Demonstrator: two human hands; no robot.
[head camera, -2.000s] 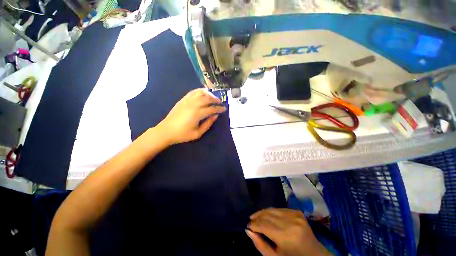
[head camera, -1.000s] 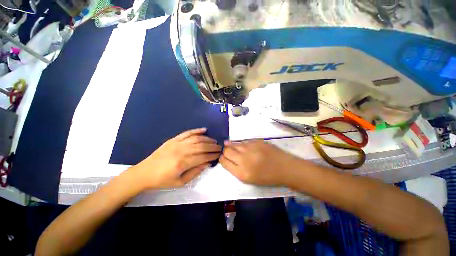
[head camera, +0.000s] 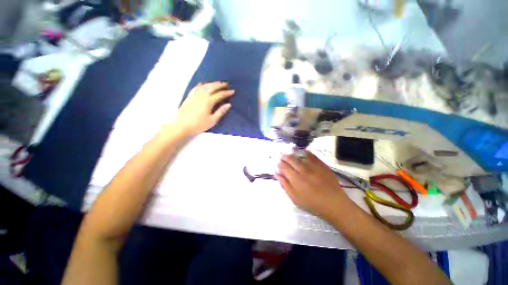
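Note:
A dark navy panel (head camera: 237, 69) lies on the white table, reaching behind the left end of the sewing machine head (head camera: 356, 119). My left hand (head camera: 206, 108) rests on it, fingers slightly spread. My right hand (head camera: 306, 181) is just in front of and below the needle area, fingers bent down; what its fingertips hold, if anything, is hidden. A small dark curved piece (head camera: 252, 175), too blurred to name, lies just left of those fingertips. A second dark panel (head camera: 94, 117) lies flat at the left. The frame is blurred.
Scissors with red and yellow handles (head camera: 390, 203) lie right of my right hand. Behind them are a flat black rectangle (head camera: 355, 150), an orange handle (head camera: 412, 181) and a white-and-red box (head camera: 467, 206). Red handles (head camera: 21, 160) show at far left. A blue basket is partly visible below right.
The panel under the needle has moved back and away from me, my left hand with it. My right hand has left the panel's near edge and moved right, to the needle area. The view has shifted.

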